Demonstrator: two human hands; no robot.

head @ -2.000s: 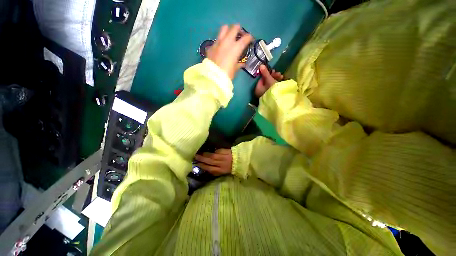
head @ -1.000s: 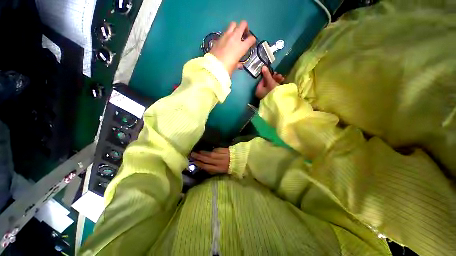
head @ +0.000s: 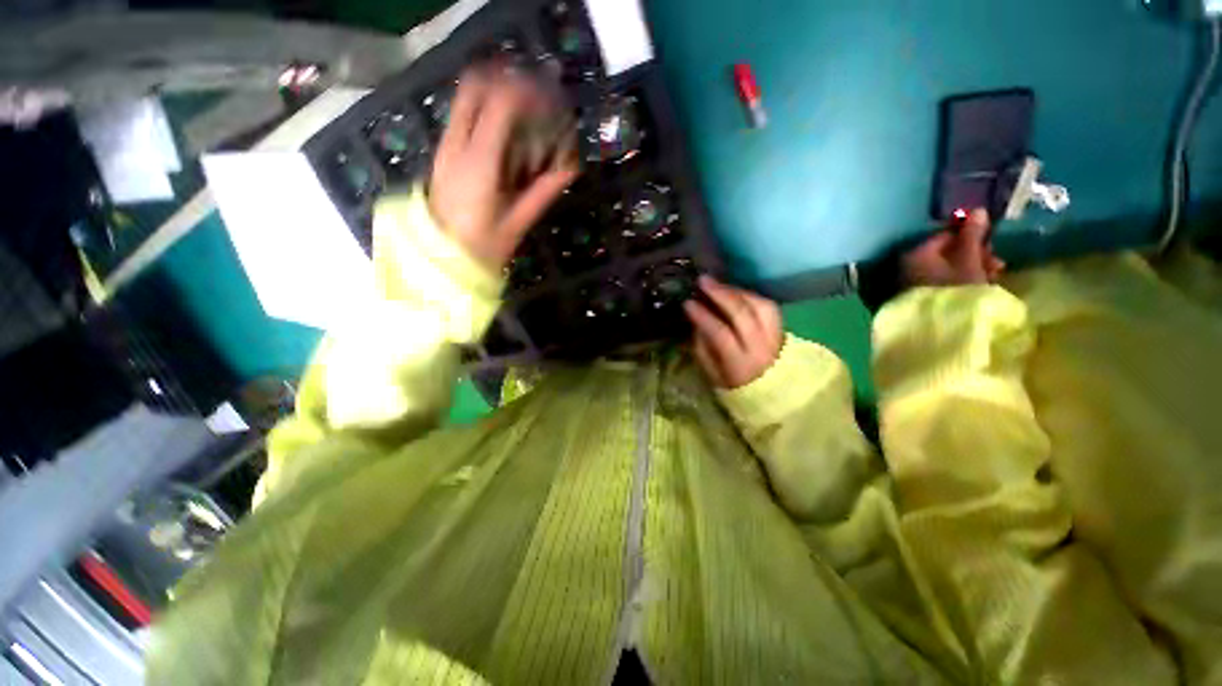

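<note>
The black foam tray [head: 560,302] lies tilted in front of me, with round electronic units [head: 649,212] in its pockets. My left hand [head: 499,161] is over the tray's upper left part, motion-blurred, fingers and thumb curved around what looks like a dark round unit [head: 539,123]; its details are smeared. My right hand [head: 737,331] is at the tray's near right corner, fingertips holding its edge.
A dark fixture [head: 985,141] with a silver toggle clamp [head: 1043,192] lies at the right, a neighbour's hand [head: 954,252] touching it. A red marker [head: 749,94] lies between tray and fixture. A white paper sheet [head: 275,235] is left of the tray.
The view has swung left and down to the tray. My left hand has left the fixture and is over the tray. My right hand is now at the tray's right corner.
</note>
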